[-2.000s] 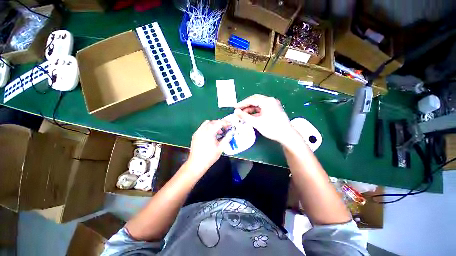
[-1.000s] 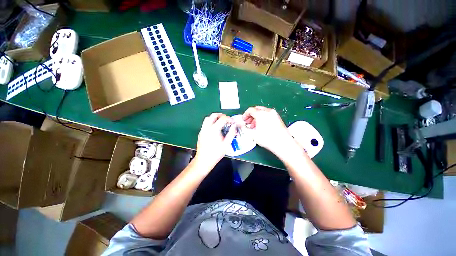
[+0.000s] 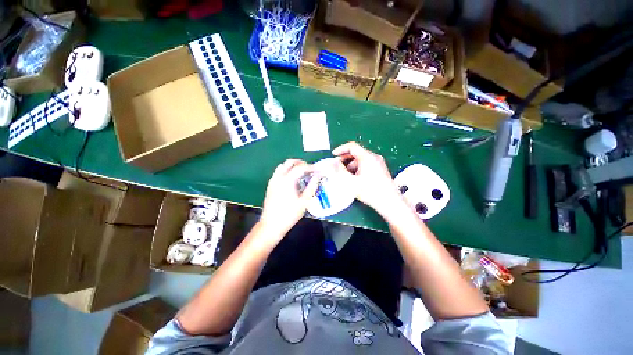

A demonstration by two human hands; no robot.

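Observation:
The white housing half (image 3: pixel 339 195) lies at the bench's front edge, with a small bright blue part (image 3: pixel 323 197) inside it. My left hand (image 3: pixel 286 192) grips the housing's left side, its thumb reaching over the inside. My right hand (image 3: pixel 366 173) is at the housing's upper right, fingertips pinched together; whatever is between them is too small to tell. The matching housing cover (image 3: pixel 423 191), with three dark round spots, lies just right of my right hand. A white card (image 3: pixel 315 131) lies behind my hands.
An open carton (image 3: pixel 166 111) and a perforated strip (image 3: pixel 228 90) stand at left. A blue basket of white wires (image 3: pixel 279 35) and parts boxes (image 3: pixel 340 73) line the back. The electric screwdriver (image 3: pixel 501 166) hangs at right. White units (image 3: pixel 90 104) lie far left.
My right hand has moved slightly right, uncovering more of the cover, whose three dark spots now show. My left hand stays on the housing.

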